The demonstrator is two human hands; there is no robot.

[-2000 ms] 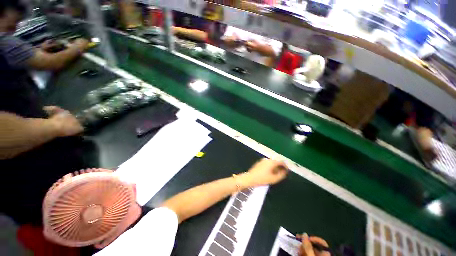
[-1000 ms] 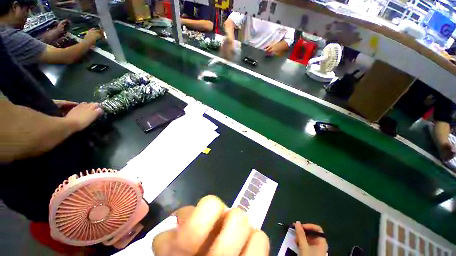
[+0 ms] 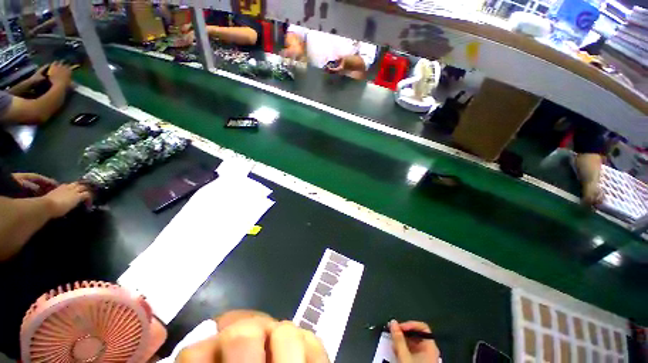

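My left hand (image 3: 249,342) is close to the camera at the bottom centre, blurred and cut off by the edge; its fingers are curled, and whether it holds anything is hidden. My right hand (image 3: 412,345) is at the bottom edge, right of centre, holding thin black tweezers (image 3: 419,334). A long white strip (image 3: 344,298) with a column of grey adhesive pieces (image 3: 321,291) lies on the dark bench between the hands. Its lower end is hidden behind my left hand. A small part of another white sheet (image 3: 384,349) shows beside my right hand.
A paper stack (image 3: 206,230) and pink fan (image 3: 89,333) are at left. A white compartment tray (image 3: 522,326) and a phone (image 3: 490,353) are at right. Black units (image 3: 241,123) lie on the green belt (image 3: 341,163). A neighbour's hands are at far left.
My left arm, stretched towards the belt two seconds ago, is back near the camera at the bottom centre. My right hand still holds the tweezers. The view has shifted, and belt units have changed position.
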